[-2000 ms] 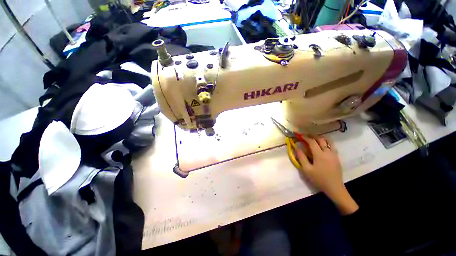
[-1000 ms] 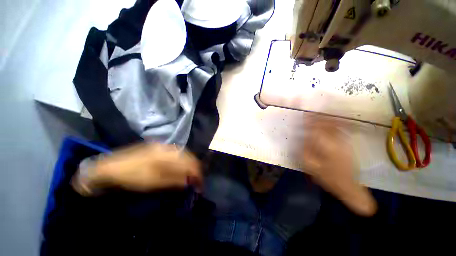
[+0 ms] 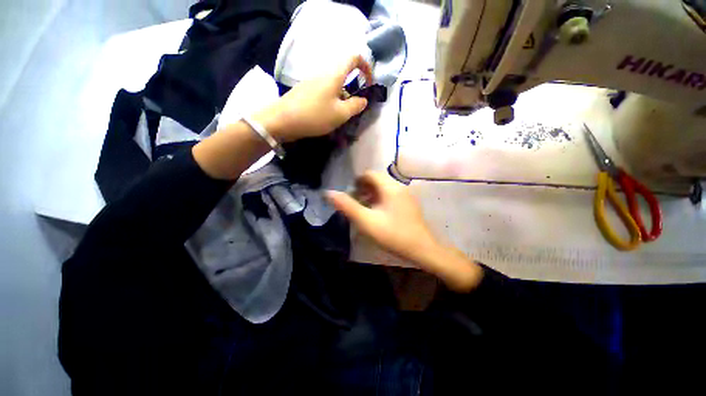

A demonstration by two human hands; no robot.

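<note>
The black garment (image 3: 221, 46) with light grey interfaced pieces (image 3: 259, 282) lies at the left of the table and hangs over its front edge. A white bust cup (image 3: 321, 42) lies on it, and another is partly hidden behind my left forearm. My left hand (image 3: 321, 100) reaches over the pile, thumb and fingertips closed on a dark edge of the garment. My right hand (image 3: 391, 216) is at the garment's right side, slightly blurred; whether its fingers hold the fabric cannot be told.
The cream sewing machine (image 3: 650, 46) stands at the upper right. Scissors (image 3: 611, 182) with one yellow and one red handle lie right of the needle area. The white table (image 3: 526, 259) has a printed ruler along its front edge.
My left hand has moved up from beside the lap onto the pile. My right hand has moved left to the garment. The grey pieces have shifted down over the table edge.
</note>
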